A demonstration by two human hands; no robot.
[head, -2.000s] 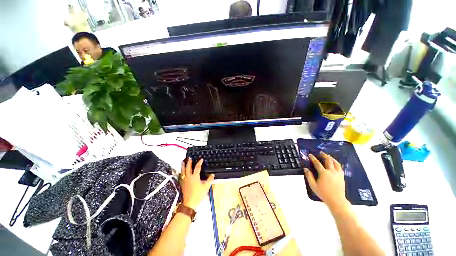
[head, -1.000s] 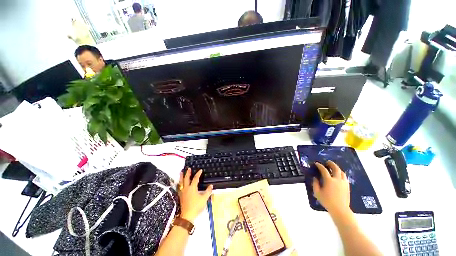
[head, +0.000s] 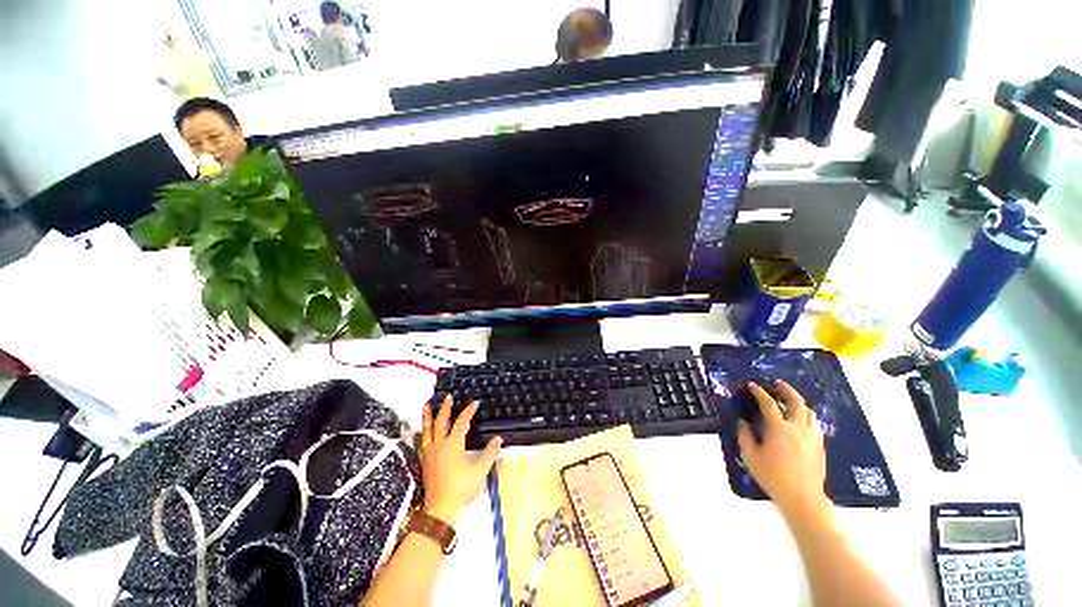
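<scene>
The black keyboard (head: 570, 394) lies below the large monitor (head: 534, 213), whose dark screen shows thin white and red pattern outlines. My left hand (head: 453, 465) rests at the keyboard's left end with fingers apart, a brown watch on the wrist. My right hand (head: 783, 448) is over the dark mouse (head: 750, 406) on the dark blue mouse pad (head: 840, 415). A lit phone (head: 615, 530) lies on the tan notebook (head: 532, 474). Small silvery snips (head: 541, 563) lie beside the phone.
Left of the keyboard is a speckled black-and-white garment (head: 142, 492) with a whitish tape (head: 196, 534). Papers (head: 71, 314) and a plant (head: 255, 237) stand behind. At right are a calculator (head: 982, 557), stapler (head: 937, 413), yellow tape (head: 848, 326), blue tin (head: 771, 302) and bottle (head: 975, 275). A person sits behind the plant.
The view has tilted so the desk sits lower, and the red scissor handles have left the picture. My right hand has moved slightly down on the pad. My left hand stays at the keyboard.
</scene>
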